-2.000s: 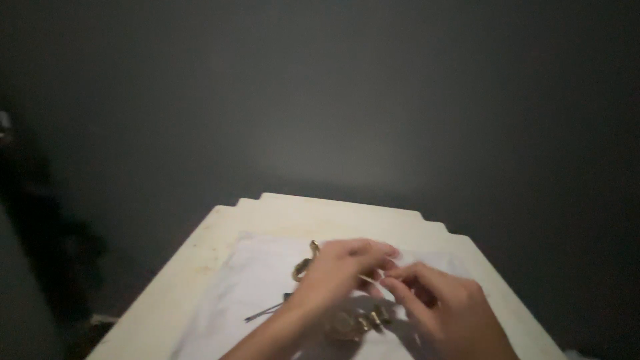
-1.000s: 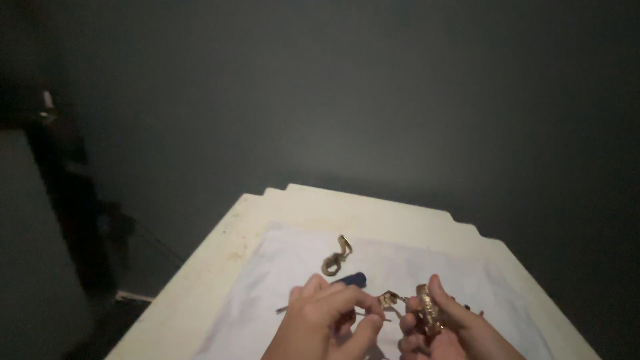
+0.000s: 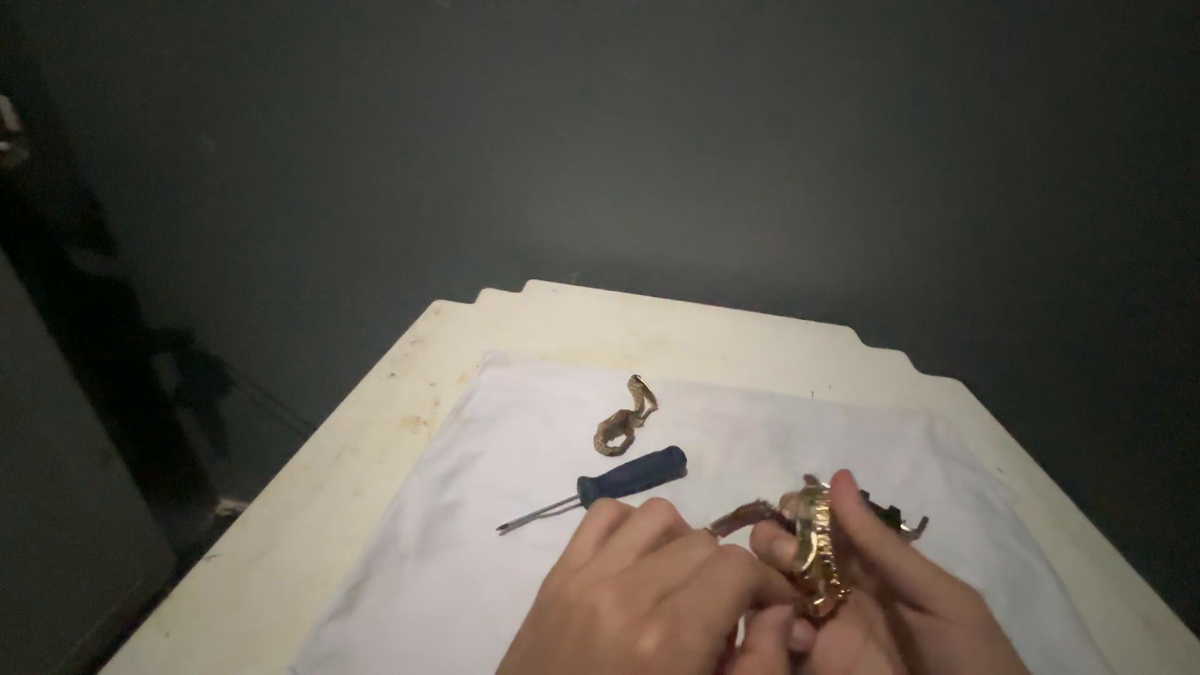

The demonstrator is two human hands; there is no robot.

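My right hand (image 3: 905, 586) grips a gold-coloured metal piece, perhaps a watch case (image 3: 818, 553), between thumb and fingers. A dark gold band part (image 3: 747, 517) sticks out to its left, and another dark metal part (image 3: 895, 517) shows behind the right thumb. My left hand (image 3: 656, 591) is bent in against the lower left side of the gold piece; its fingertips are partly hidden, so what they pinch cannot be told. Beyond the left hand lies a screwdriver with a blue handle (image 3: 633, 476), its tip pointing left. A curled gold band piece (image 3: 626, 417) rests on the cloth behind the screwdriver.
A white cloth (image 3: 441, 553) covers much of a cream table (image 3: 309, 478) with stepped far corners and some stains. A dark wall (image 3: 656, 141) rises behind the table. At the left stands a grey panel (image 3: 66, 487), with a cable near it.
My left hand has moved right, against the gold piece in my right hand. The screwdriver, mostly covered by the left hand a second ago, now shows nearly whole.
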